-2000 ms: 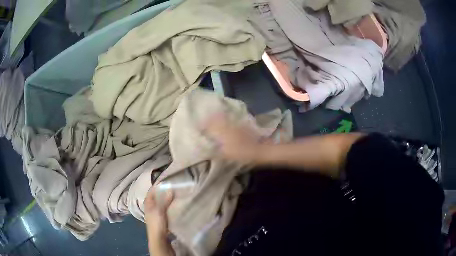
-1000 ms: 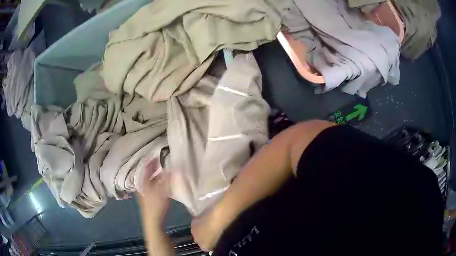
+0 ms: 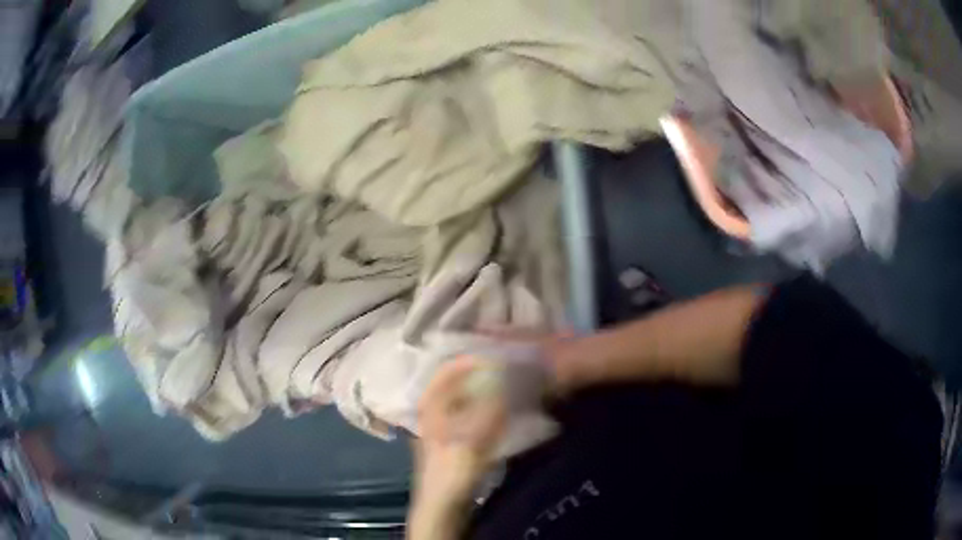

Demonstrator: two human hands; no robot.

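A beige knit piece [image 3: 517, 399] is bunched at the front edge of the cloth heap, between my hands. My left hand [image 3: 464, 406] comes up from the bottom and its curled fingers grip the bunched cloth. My right hand [image 3: 543, 353] reaches in from the right and lies against the same piece; its fingers are blurred and partly lost in the cloth. Many beige knit pieces [image 3: 274, 327] hang in folds over the front rim of the grey-green bin [image 3: 174, 142]. A yellower beige piece [image 3: 422, 137] is heaped over the bin's back part.
A coral tub [image 3: 705, 190] with pale grey knit pieces [image 3: 818, 179] hanging over its side stands at the upper right. The bin's pale rim [image 3: 573, 232] runs down between bin and tub. More beige cloth [image 3: 90, 137] lies at the far left.
The beige piece that was spread wide with pale strips is now bunched low between my hands. My hands have come close together. The view has shifted, so the bins sit farther right.
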